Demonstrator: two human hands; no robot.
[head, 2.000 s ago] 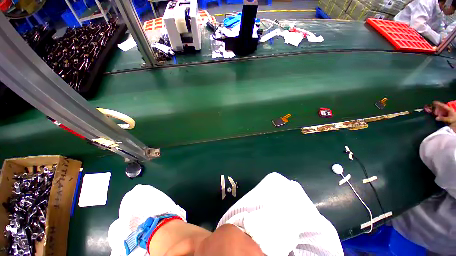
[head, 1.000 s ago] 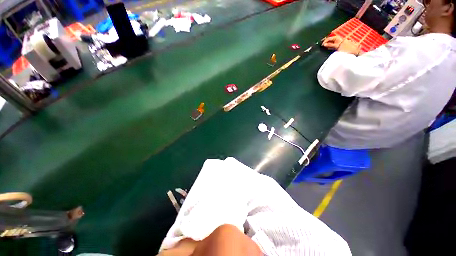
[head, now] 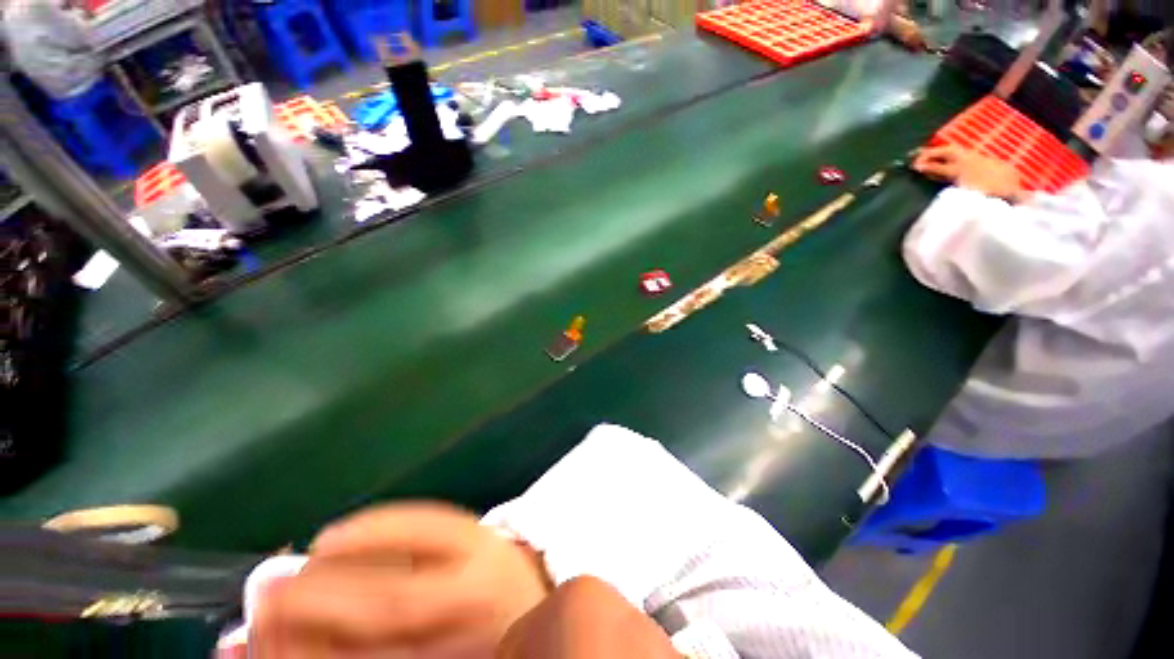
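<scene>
My right hand (head: 399, 579) is blurred at the lower left, its back towards me and its fingers hidden; whether it holds anything cannot be told. Its white sleeve comes from the bottom centre. My left hand cannot be made out; a white patch beside the right hand may be its sleeve. On the green belt ahead lie a dark flex-cable module with an orange tail (head: 564, 341) and a small red housing with a pale centre (head: 655, 281). Farther along lie another flex-cable module (head: 767, 210) and another red housing (head: 830, 175).
A taped white lead (head: 756, 385) and dark lead (head: 824, 380) lie at the right. A person in a white smock (head: 1056, 270) reaches to a red-orange grid tray (head: 1011, 144). A metal post (head: 103, 573) and cream tape roll (head: 116, 520) are at lower left; a white machine (head: 242, 155) stands across.
The view has turned to the right, so the box and loose strips no longer show. My right hand has come into view at the lower left; my left wrist with the blue strap is out of sight.
</scene>
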